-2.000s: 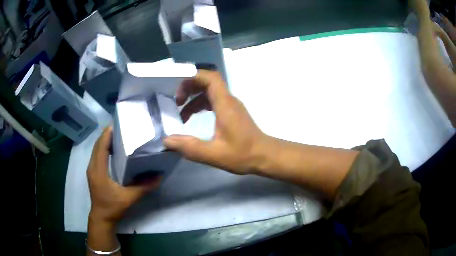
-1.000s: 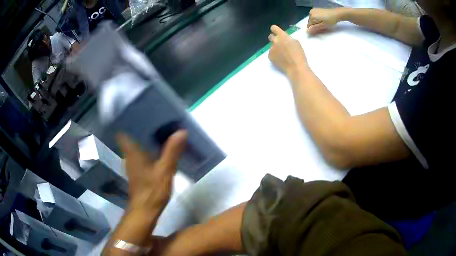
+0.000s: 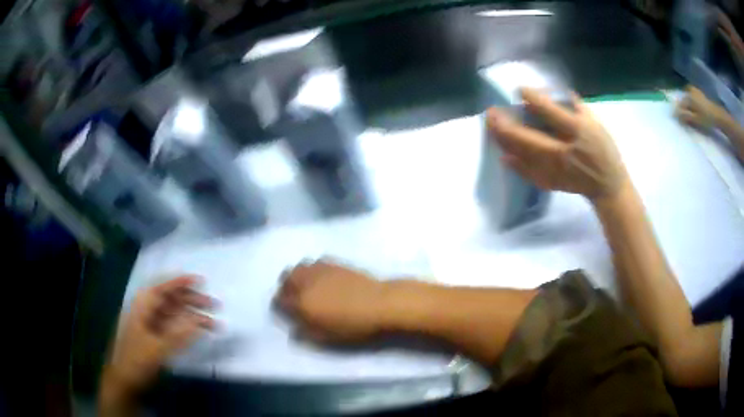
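The picture is blurred. A grey-blue retail box (image 3: 506,191) stands upright on the white bench sheet, with another person's hand around its upper part. Three more retail boxes stand open at the left: one at the far left (image 3: 135,204), a second (image 3: 220,189) and a third (image 3: 330,175), each with white flaps at the top and a dark device picture. My left hand (image 3: 163,322) is low at the left, empty, fingers loosely apart. My right hand (image 3: 330,301) is curled over the sheet below the boxes; its fingers are blurred and nothing shows in it.
The white bench sheet (image 3: 408,244) lies under the boxes and hands. A neighbour's forearm (image 3: 644,252) reaches up from the right, beside my sleeve. Another hand (image 3: 701,110) shows at the far right. The dark conveyor (image 3: 416,73) runs behind the bench.
The box my left hand held up a second ago is no longer in my hands. Both my hands are now low over the sheet. The neighbour's hand is now on a box. The view has turned.
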